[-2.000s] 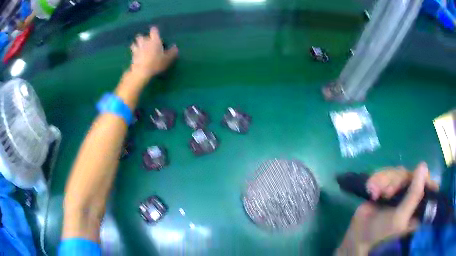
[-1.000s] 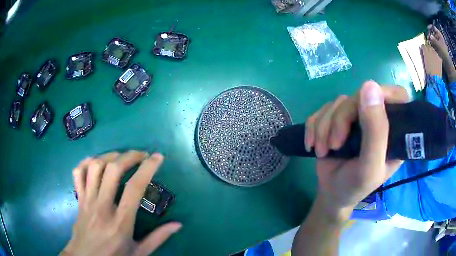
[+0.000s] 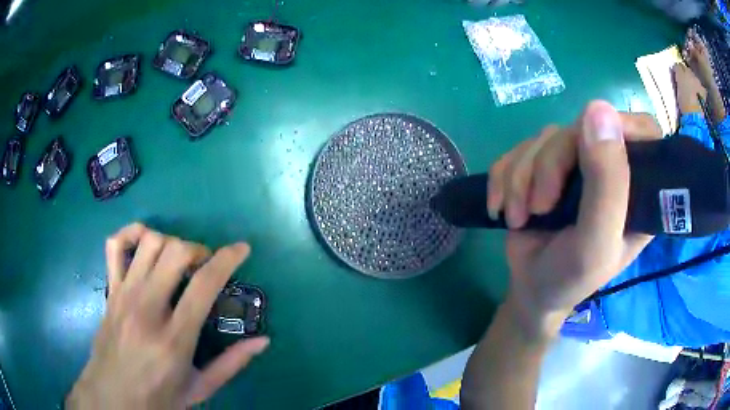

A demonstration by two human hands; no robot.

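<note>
My right hand (image 3: 568, 184) is closed around the black electric screwdriver (image 3: 672, 188), which lies level with its nose over the right part of the round screw tray (image 3: 384, 196). Its bit tip cannot be made out. My left hand (image 3: 164, 320) is at the lower left, fingers curved and spread over the bench. A black device housing (image 3: 240, 309) lies beside its thumb and forefinger. Part of another dark object shows under the fingers; whether the hand grips it is hidden. Several more black housings (image 3: 204, 104) lie in two rows at the upper left.
A clear plastic bag (image 3: 514, 60) lies beyond the tray. Another person's hands and blue sleeves are at the right edge beside pale paper sheets (image 3: 660, 84). A black cord (image 3: 664, 272) runs below the screwdriver. The green bench (image 3: 376, 352) ends at a rounded front edge.
My left hand was reaching to the far left and is now back near the front. The screwdriver has moved from the right side to over the tray. The view has shifted.
</note>
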